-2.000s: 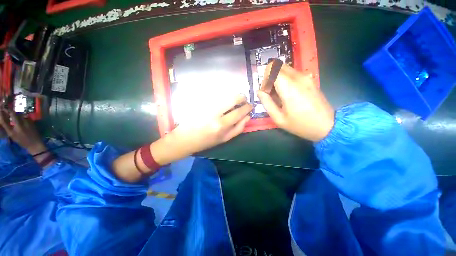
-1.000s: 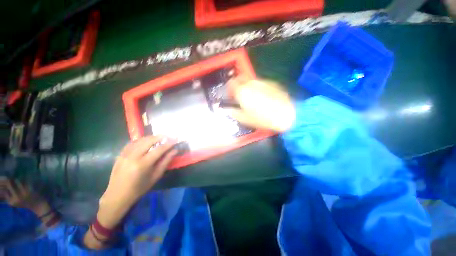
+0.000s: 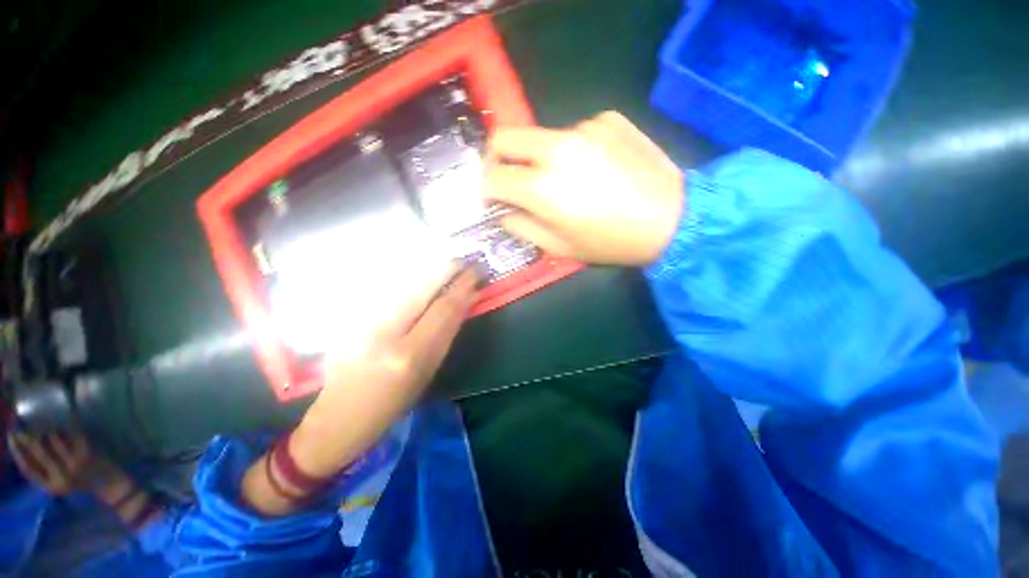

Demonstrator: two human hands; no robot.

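Observation:
An open tablet unit (image 3: 423, 152) lies in a red-orange frame (image 3: 339, 119). Its silver-grey battery (image 3: 339, 209) glares white at the lower left, and the mainboard (image 3: 502, 251) is at the right end. My left hand (image 3: 401, 339) rests over the lower edge of the unit, its fingertips at the mainboard's lower end; glare hides whether it holds anything. My right hand (image 3: 592, 190) is over the right side of the frame, fingers bent down at the mainboard. The fingertips are blurred, and I cannot tell whether a tool is in them.
A blue parts bin (image 3: 750, 79) with shiny bits inside stands at the upper right. A dark box with a white label (image 3: 70, 336) is at the far left. Another person's hand (image 3: 54, 461) is at the lower left. A paint-chipped strip (image 3: 299, 77) runs behind the frame.
Since one second ago, my left hand has moved right from the battery's lower left to the mainboard's lower end. My right hand remains over the mainboard. The camera view has shifted.

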